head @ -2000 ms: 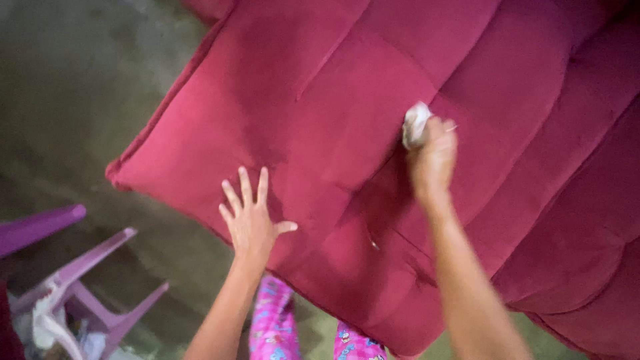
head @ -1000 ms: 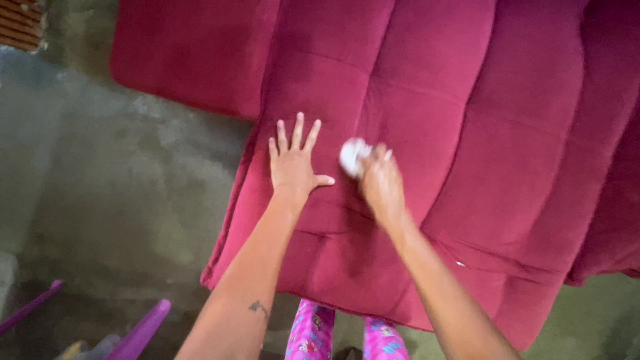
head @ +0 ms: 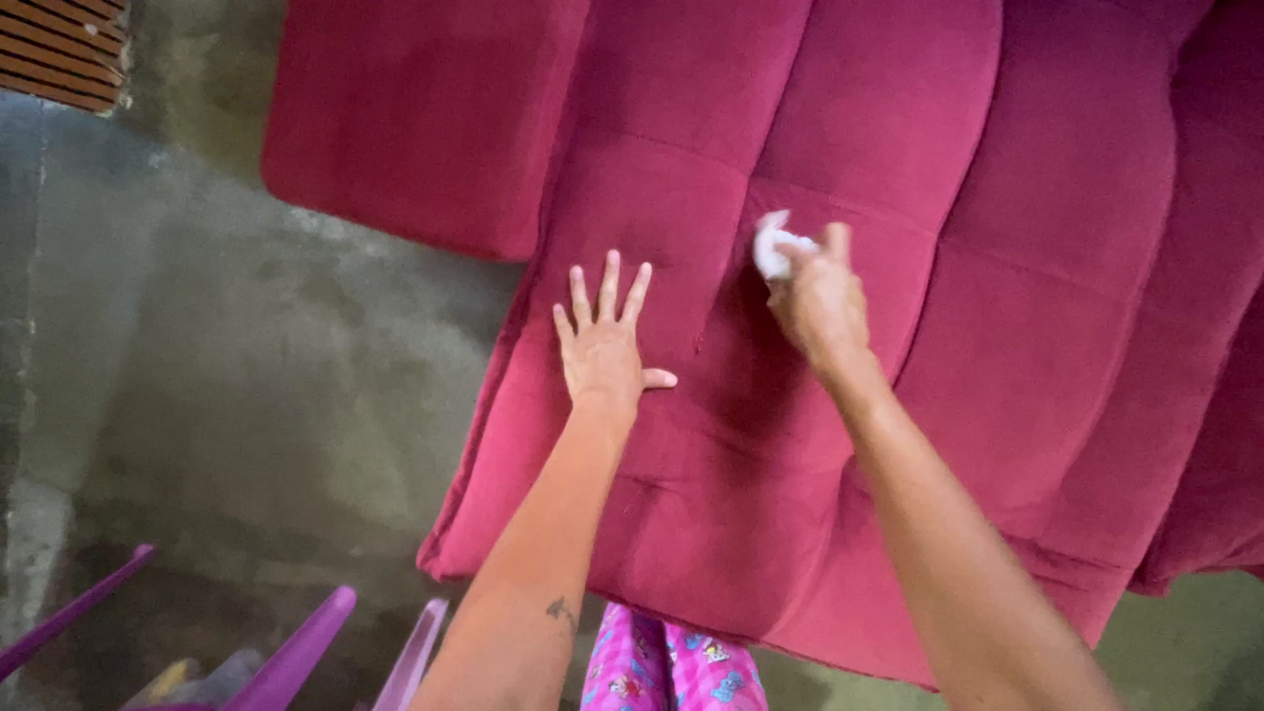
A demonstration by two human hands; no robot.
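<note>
A red, tufted upholstered cushion (head: 849,395) fills the middle and right of the view. My left hand (head: 604,341) rests palm down on it, fingers spread, holding nothing. To its right, my right hand (head: 825,291) grips a white cloth or wad (head: 778,247), with one finger raised. The hand is slightly blurred and the wad lies at or just above the fabric; contact is hard to tell. A small mark (head: 698,344) shows on the cushion between the hands.
Another red upholstered section (head: 415,118) adjoins at upper left. Purple plastic legs (head: 296,647), apparently of an upturned chair or stool, point up at lower left. A brown slatted grate (head: 64,49) lies on the concrete floor (head: 247,346). Pink patterned trousers (head: 671,667) show below the cushion.
The view has shifted strongly since the first frame. The right hand with the white wad has moved over the cushion and stays closed on it; the left hand remains flat and spread.
</note>
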